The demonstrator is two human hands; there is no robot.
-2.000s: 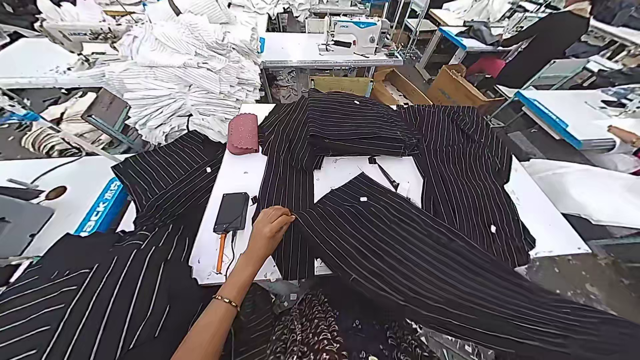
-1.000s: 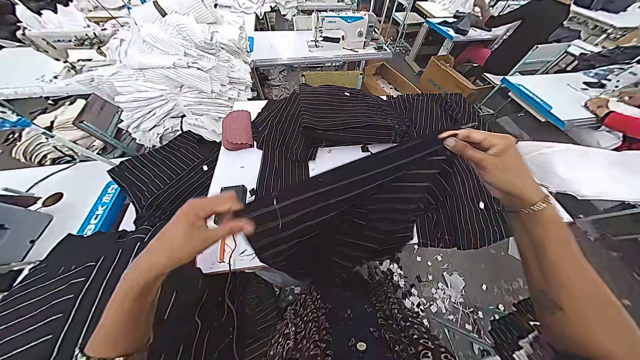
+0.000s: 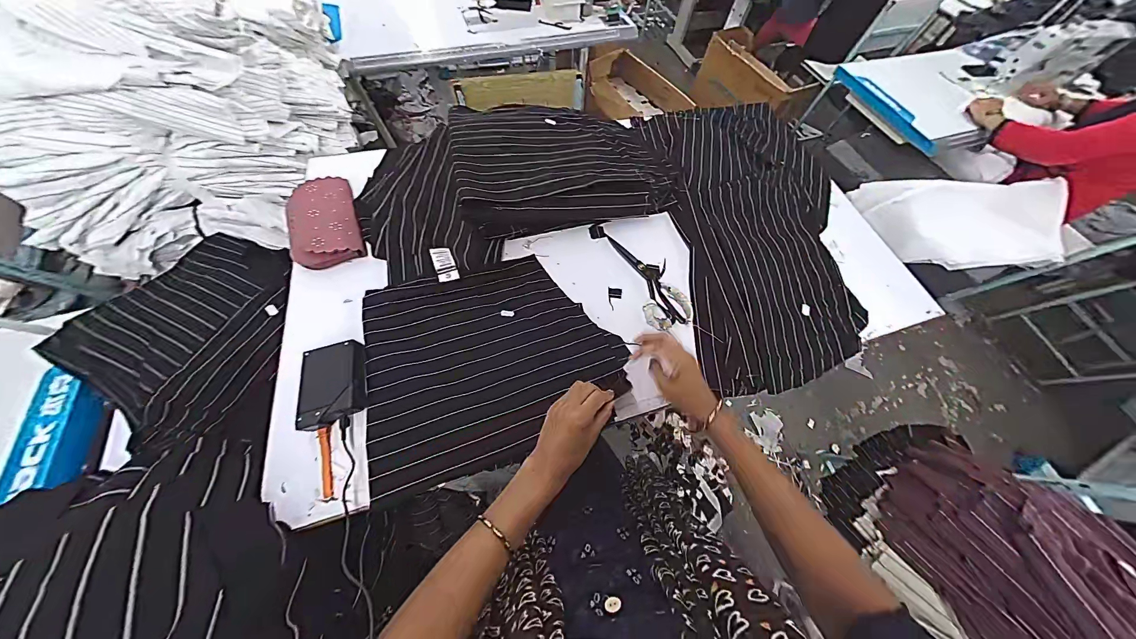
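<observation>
A black striped fabric panel [image 3: 479,373] lies flat on the white table [image 3: 311,479]. At its lower right corner my left hand [image 3: 575,422] grips the edge between thumb and fingers. Close by, my right hand [image 3: 672,373] is at the panel's right edge, fingers curled; whether it pinches the fabric or a thread cannot be told. Scissors with dark blades [image 3: 652,280] lie on the table beyond my right hand. Folded black striped pieces [image 3: 550,169] lie behind the panel, and more striped fabric [image 3: 754,266] drapes to the right.
A pink case [image 3: 325,222], a black power bank [image 3: 330,384] with a cable and an orange tool [image 3: 326,463] lie at left. White striped garments [image 3: 160,124] are heaped back left. Cardboard boxes [image 3: 639,84] stand behind. A co-worker in a red sleeve [image 3: 1065,146] works at right.
The black striped fabric, held up between both hands a second ago, now lies flat on the table. Both hands have come close together at its lower right corner.
</observation>
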